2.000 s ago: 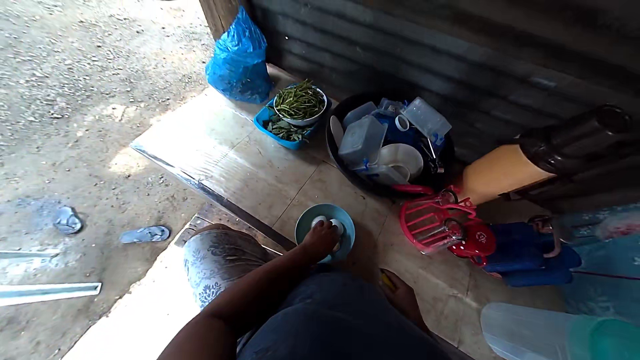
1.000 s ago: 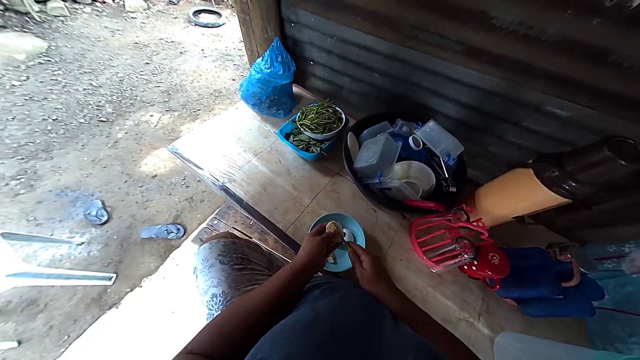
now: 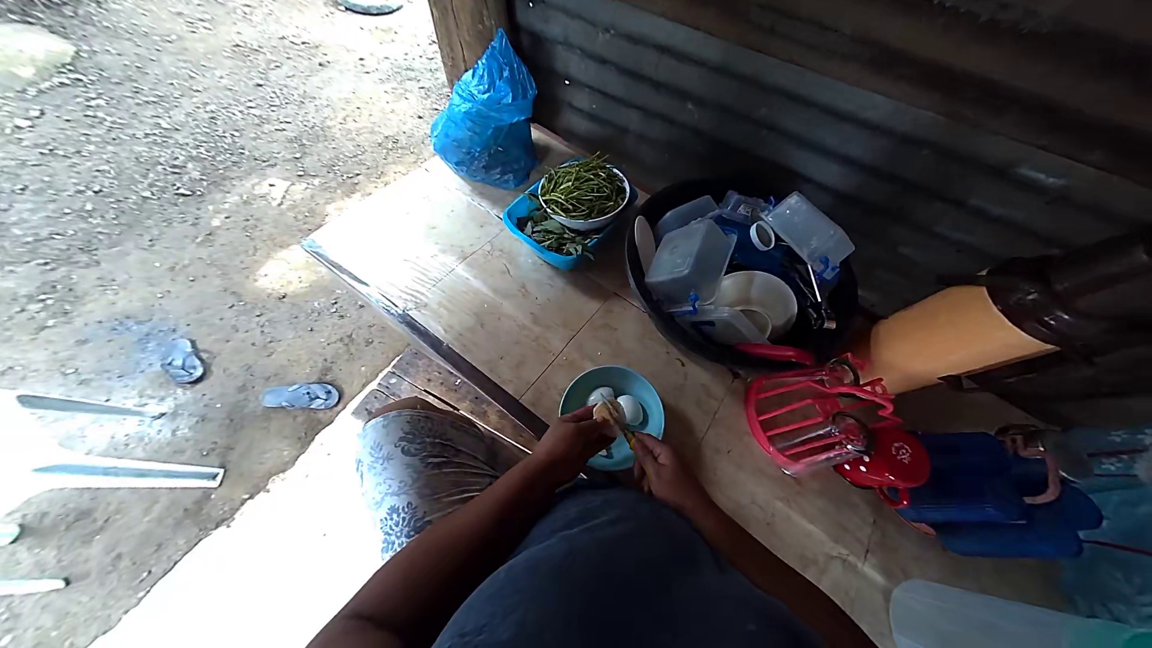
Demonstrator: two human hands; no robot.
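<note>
A light-blue bowl [image 3: 645, 382] stands on the tiled surface in front of my lap. In it lie white rounded items [image 3: 629, 410], perhaps eggs or peeled bulbs. Over the bowl's near part, my left hand [image 3: 572, 443] grips a small pale-brown piece of food [image 3: 608, 415], its kind unclear. My right hand [image 3: 662, 466] is closed on a small tool with a yellowish handle [image 3: 632, 439], likely a knife, which meets the piece; its blade cannot be made out.
A blue plastic bag [image 3: 490, 117], a blue basin [image 3: 558, 261] of leaves under a bowl of green stems [image 3: 585, 191], and a black tub [image 3: 661, 328] of containers stand farther back. A red rack [image 3: 796, 418] and red enamel pot [image 3: 891, 459] are at right. Corrugated metal wall [image 3: 720, 99] behind.
Two seconds ago my left hand was in the bowl and my right hand was apart at the right. Both have come together over the bowl, with the pale-brown piece between them.
</note>
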